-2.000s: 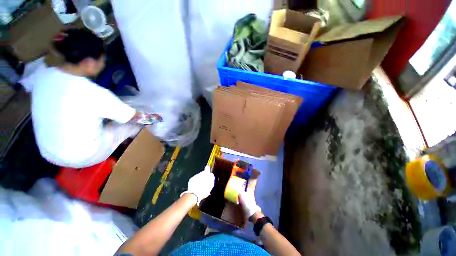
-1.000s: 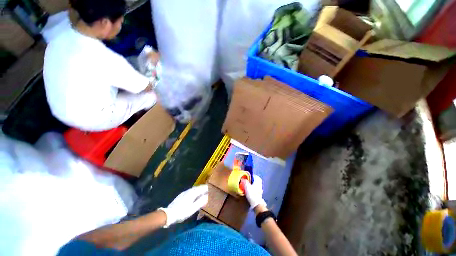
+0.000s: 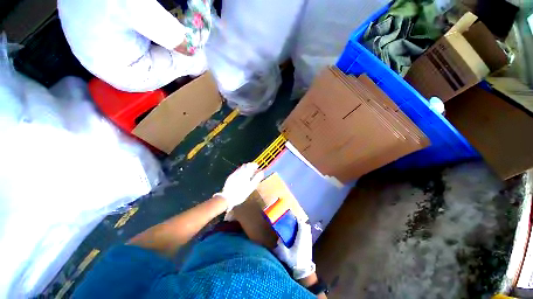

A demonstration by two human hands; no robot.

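Observation:
A small brown carton (image 3: 279, 187) lies on the grey-blue panel (image 3: 310, 187) close to my body, its flaps folded down on top. My right hand (image 3: 297, 251), in a white glove, holds the blue and orange-red tape gun (image 3: 284, 225) against the top of the carton. My left hand (image 3: 241, 185), also gloved, rests at the carton's far left edge, its fingers partly spread. The part of the carton under my hands and body is hidden.
Carton blanks (image 3: 339, 128) lean on the blue bin (image 3: 421, 111), which holds green cloth and an open carton. The yellow crate (image 3: 271, 153) shows at the panel's edge. A seated person (image 3: 125, 41) and red stool (image 3: 120, 108) are upper left. White plastic-wrapped bundles (image 3: 64, 193) are at left. A stained concrete ledge (image 3: 409, 228) is right.
The tape gun has moved down onto the carton, and my left hand has moved from beside the carton to its far edge. The flaps, open two seconds ago, are down. The view has turned.

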